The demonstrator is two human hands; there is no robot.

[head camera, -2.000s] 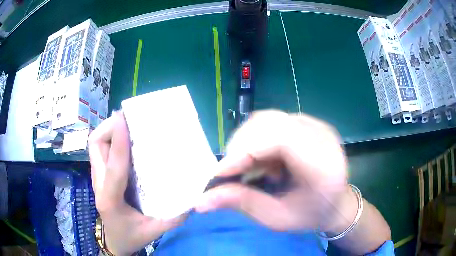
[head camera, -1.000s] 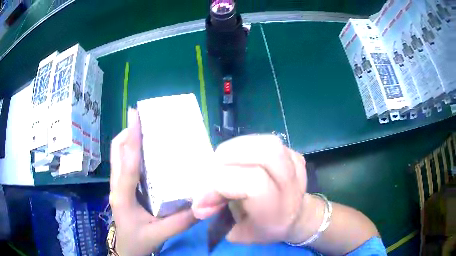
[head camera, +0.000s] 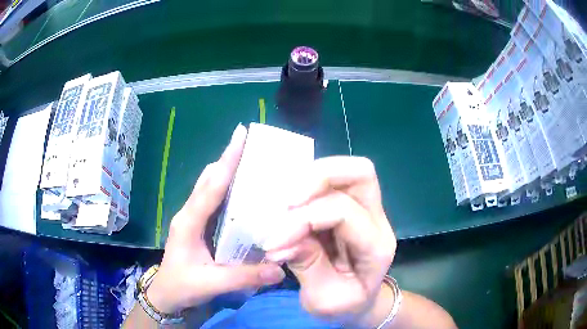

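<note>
A white retail carton [head camera: 267,183], its blank side up, is held above the lap in front of the bench. My left hand [head camera: 199,238] grips it from the left, with the thumb across its near end. My right hand [head camera: 341,238] is at the carton's near right corner, fingers curled, with thumb and fingertips at the near end. A dark thing shows faintly below the right fingers; most of it is hidden, and I cannot tell what it is. The carton's lit face is too bright to show detail.
Waiting cartons [head camera: 96,151] with loose flaps stand at the left on a white board [head camera: 24,170]. A leaning row of cartons [head camera: 515,128] is at the right. A black heat gun [head camera: 302,83] is mid-bench. A blue basket [head camera: 93,299] is below left, a slatted rack [head camera: 547,266] below right.
The carton and my left hand have moved right in the picture. The dark pointed thing seen below my right hand is now mostly hidden. The view has shifted, showing more of the far bench.
</note>
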